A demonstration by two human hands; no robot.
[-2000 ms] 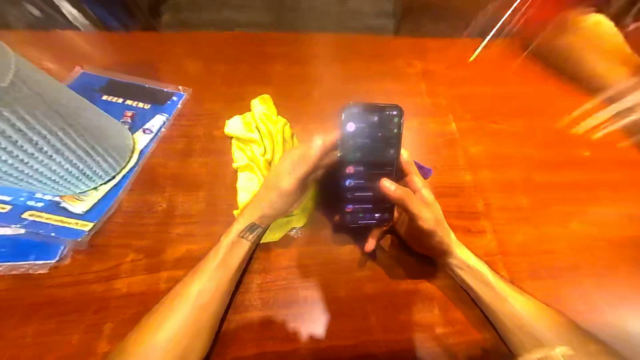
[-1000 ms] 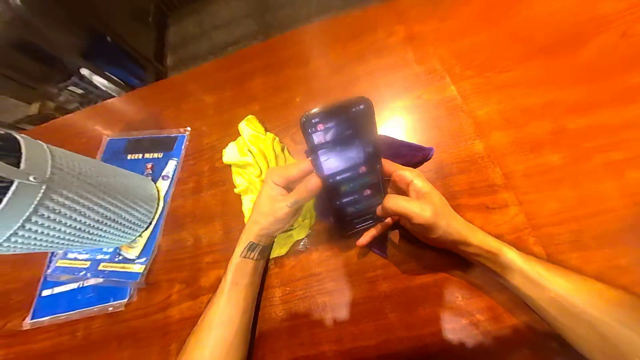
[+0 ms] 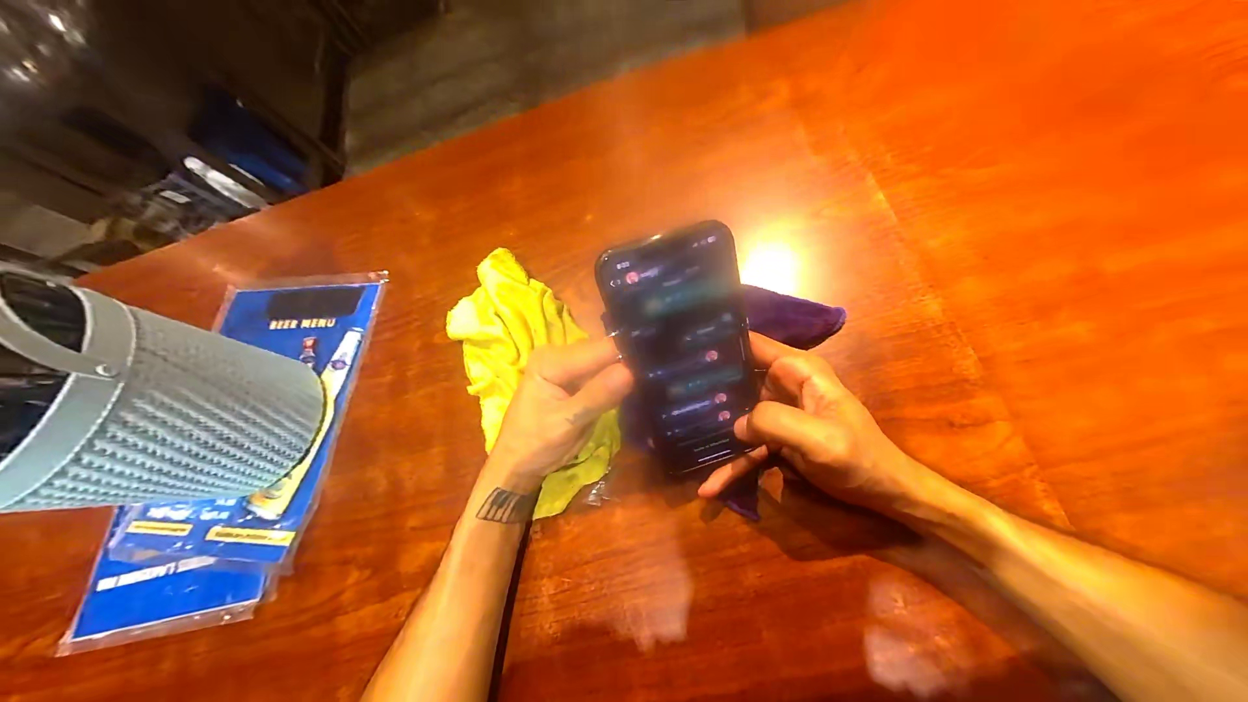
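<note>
Upright between my hands is a smartphone (image 3: 682, 351) with a dark, lit screen, tilted slightly to the left. My right hand (image 3: 819, 419) grips its lower right side, the thumb near the bottom of the screen. The fingers of my left hand (image 3: 565, 400) are at the phone's left edge and hold it from that side. A crumpled yellow cloth (image 3: 517, 322) lies on the table, partly under my left hand. Behind the phone a purple cloth (image 3: 795, 317) shows at the right and below; its middle is hidden.
A grey-blue woven basket (image 3: 205, 400) with a handle stands at the left, over laminated blue menus (image 3: 175, 600) on the wooden table (image 3: 1024, 322). Beyond the table's far edge is a grey floor (image 3: 526, 68), with dark, blurred objects at the upper left.
The view has turned, and the basket shows more fully at the left. More of the purple cloth is visible behind the phone. Another person's blurred arm, at the upper right two seconds ago, is out of view.
</note>
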